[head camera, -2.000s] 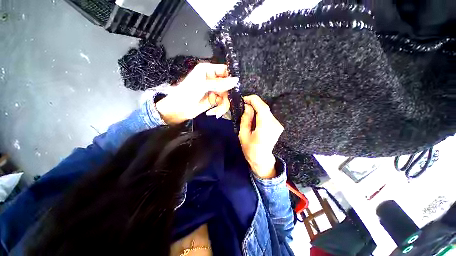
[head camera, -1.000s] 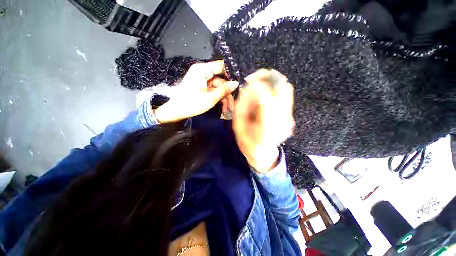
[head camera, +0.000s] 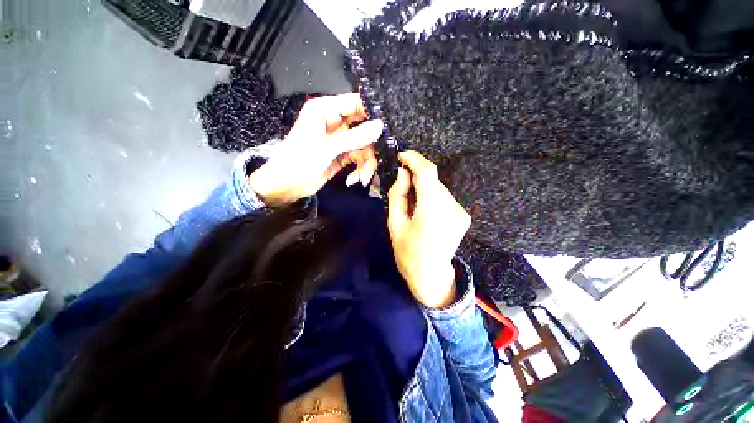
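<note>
The charcoal-grey flecked garment (head camera: 537, 140) spreads from the centre to the right. Black braid trim with white flecks (head camera: 374, 99) runs down its near edge. My left hand (head camera: 310, 153) pinches this edge between thumb and fingers. My right hand (head camera: 426, 227) is just to the right and lower, its thumb and index fingertips closed at the trimmed edge. A needle or thread cannot be made out. More flecked trim and smooth black cloth show at the top right.
A tangled dark heap (head camera: 240, 109) lies on the grey floor at left, below a black slatted crate (head camera: 223, 37). The white table (head camera: 661, 318) at lower right bears black scissor handles (head camera: 694, 263), a dark cylinder (head camera: 664, 363) and a thin reddish item (head camera: 631, 315). A red basket (head camera: 498, 324) stands beside it.
One second ago my right hand was blurred and raised over the garment. It is now back down at the trimmed edge, much as two seconds ago. My left hand stays at the edge.
</note>
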